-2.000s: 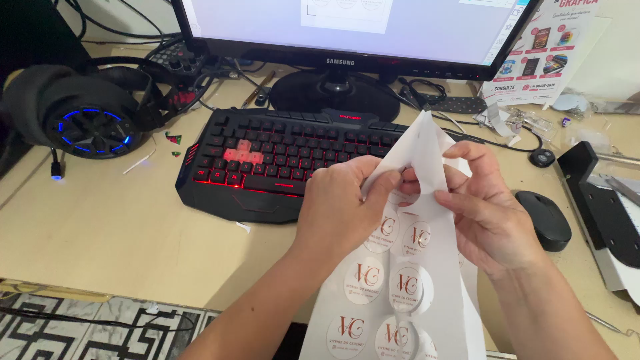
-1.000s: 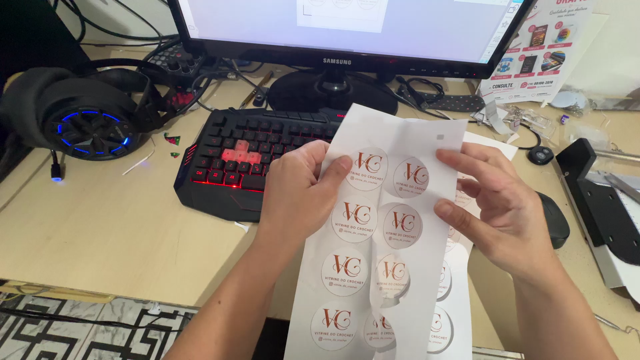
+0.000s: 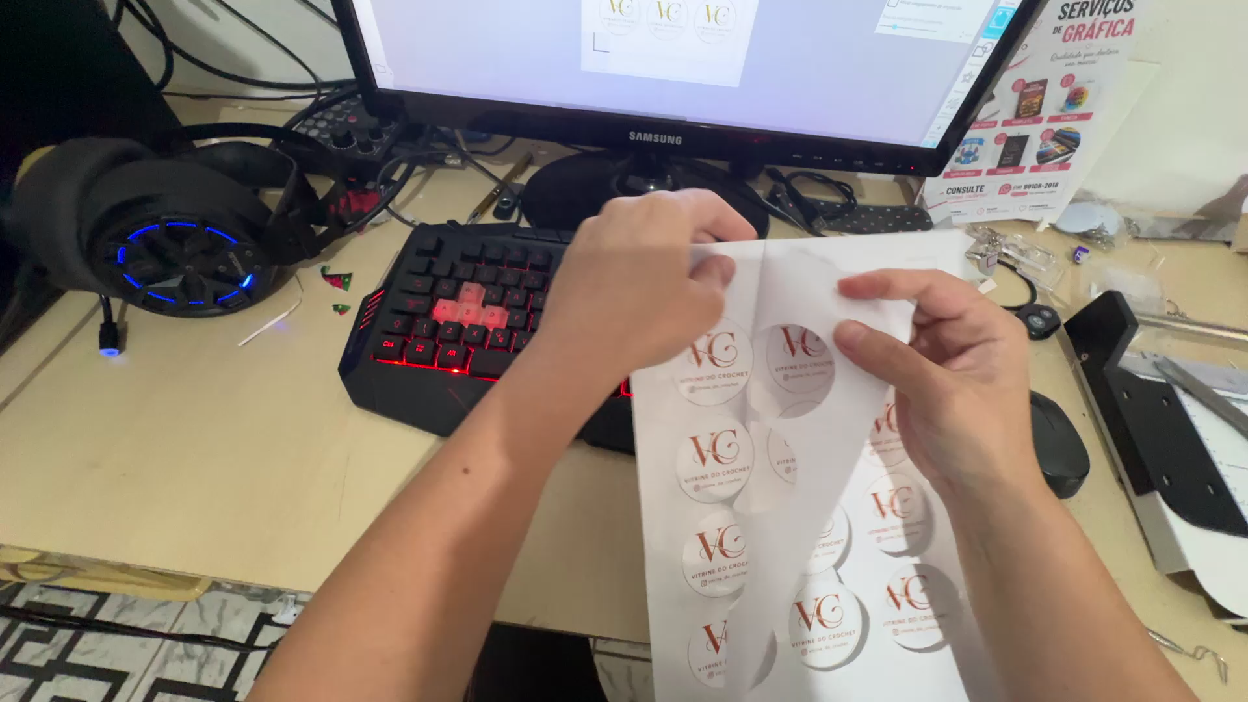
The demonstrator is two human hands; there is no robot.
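Observation:
My left hand (image 3: 643, 283) holds the top left edge of a white sticker sheet (image 3: 673, 546) between thumb and fingers. The sheet bears rows of round stickers printed with a reddish-brown logo. My right hand (image 3: 936, 361) pinches a thin layer of the sheet (image 3: 819, 429) near the top; it is folded over and lifted at a slant, with round openings in it. Beneath the lifted layer, round stickers (image 3: 827, 619) show on the lower part. The left fingertips are partly hidden behind the sheet's upper edge.
A black keyboard (image 3: 439, 390) with red backlight lies left of the sheet, headphones (image 3: 175, 263) farther left. Behind stands a monitor (image 3: 653, 138). On the right are a black mouse (image 3: 1058, 444), a black and white device (image 3: 1150, 429), a metal hook tool (image 3: 1194, 653) and a printed flyer (image 3: 1043, 117).
My left hand has moved up to the sheet's top left corner. The thin layer, lying nearly flat over the stickers one second ago, is now pulled aslant, baring stickers at the lower right.

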